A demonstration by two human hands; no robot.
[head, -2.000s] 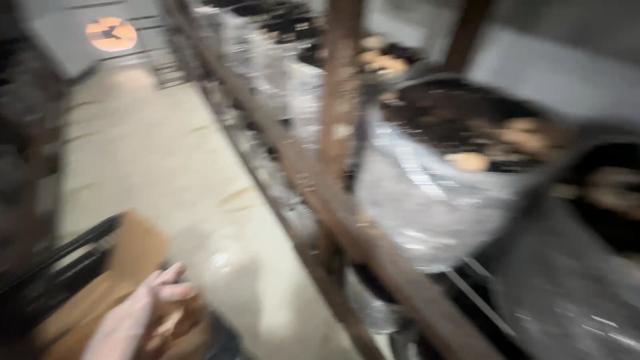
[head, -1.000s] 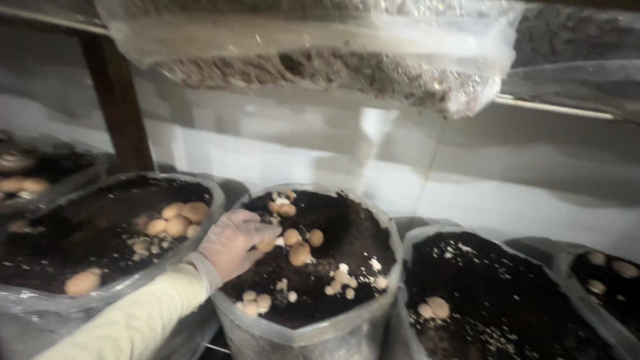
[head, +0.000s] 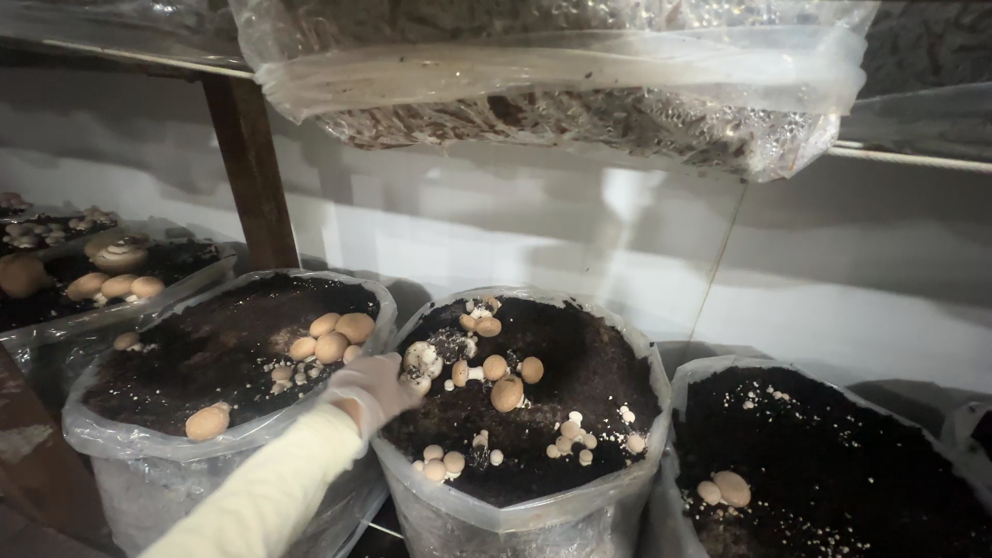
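Note:
My left hand (head: 376, 391), in a thin translucent glove and a pale yellow sleeve, reaches in from the lower left over the left rim of the middle grow bag (head: 519, 518). Its fingers hold a small clump of mushrooms (head: 422, 361), pale undersides and soil-dusted stems showing; the fingertips are partly hidden. Beside the clump, brown-capped mushrooms (head: 508, 394) stand or lie on the dark soil (head: 573, 349). Smaller button mushrooms (head: 572, 439) grow nearer the front rim. My right hand is out of view.
A bag with brown mushrooms (head: 331, 347) stands to the left, and another with a small pair (head: 731, 488) to the right. A plastic-wrapped block (head: 573, 70) hangs low overhead on the upper shelf. A brown post (head: 248, 170) rises behind the left bags, before a pale wall (head: 480, 225).
The view has swung from the aisle, with a hand at a box, to the shelf bags. Since one second ago, my left hand has drawn left from the middle bag's mushrooms, holding a clump.

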